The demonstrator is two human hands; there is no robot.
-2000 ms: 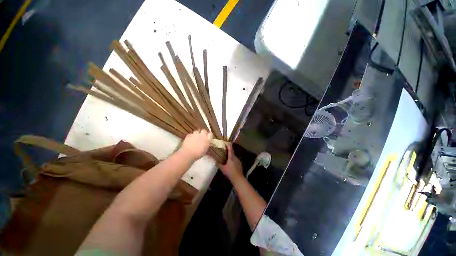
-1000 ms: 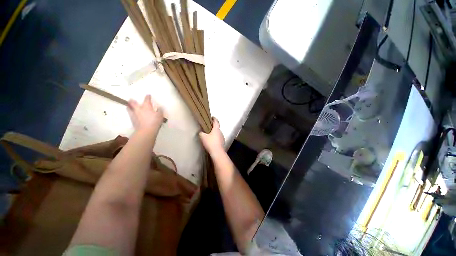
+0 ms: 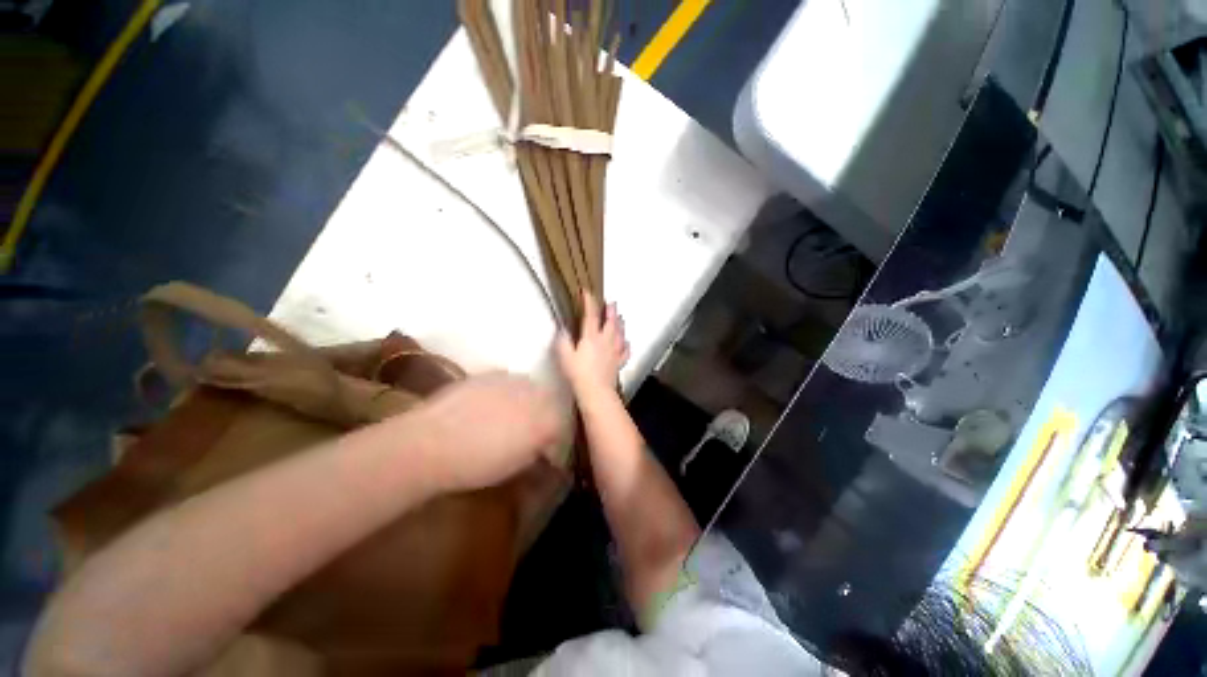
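Note:
A bundle of thin brown strips, tied with a pale band, lies over the white side table. My right hand is around its lower part, with strip ends showing below. One loose thin strip curves over the table, its lower end reaching my right hand. My left hand is blurred beside the bundle's lower end, left of my right wrist; its fingers and any hold are unclear.
A brown bag body with a handle lies under my left arm. The white side table is behind it. To the right are a dark glossy reflecting panel and a brightly lit work area with yellow tape.
The bundle now stands more upright in view. The loose strip has swung from lying on the left to curving toward my right hand. My left hand has moved down and right to the bundle's lower end.

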